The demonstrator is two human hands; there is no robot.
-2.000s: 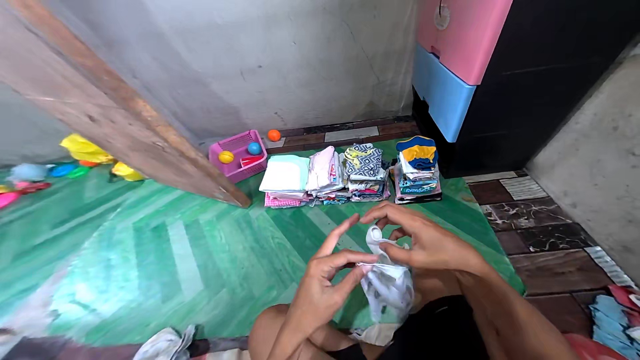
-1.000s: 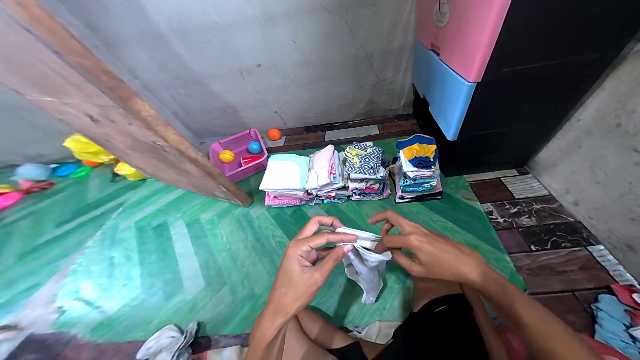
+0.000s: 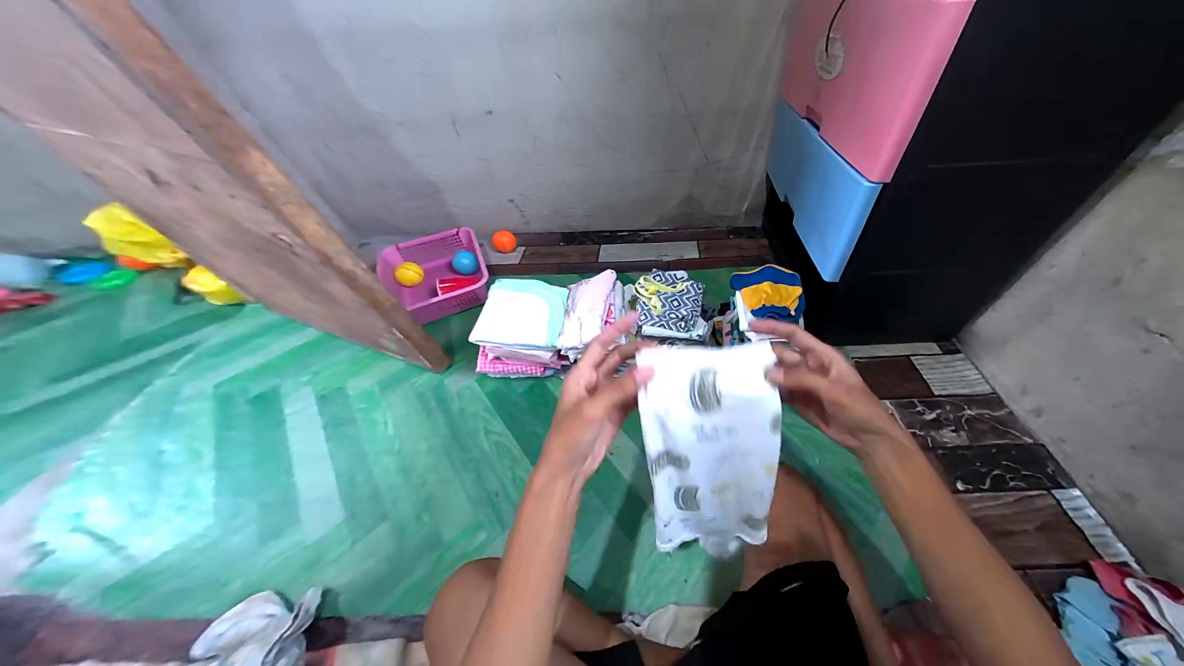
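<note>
A small white printed garment (image 3: pixel 710 444) hangs spread out between my two hands, above my lap. My left hand (image 3: pixel 601 393) pinches its upper left corner, while the upper right corner is between the fingers of my right hand (image 3: pixel 823 384). Beyond the hands, stacks of folded clothes stand side by side on the green floor: one topped with white and mint cloth (image 3: pixel 520 314), one with pink cloth (image 3: pixel 589 310), one with a dark patterned piece (image 3: pixel 671 303), and one with a blue and yellow piece (image 3: pixel 770 294). The cloth and hands partly hide them.
A pink plastic basket (image 3: pixel 430 277) holds small balls near the wall, beside a wooden post (image 3: pixel 305 231). A drawer cabinet (image 3: pixel 823 190) stands back right. Loose clothes lie at the lower right (image 3: pixel 1101 615), and pale cloth (image 3: pixel 254 629) at the lower left. Yellow plastic (image 3: pixel 134 236) lies far left.
The white garment was bunched between my fingers; it now hangs open and flat. My hands have moved apart, each to one upper corner.
</note>
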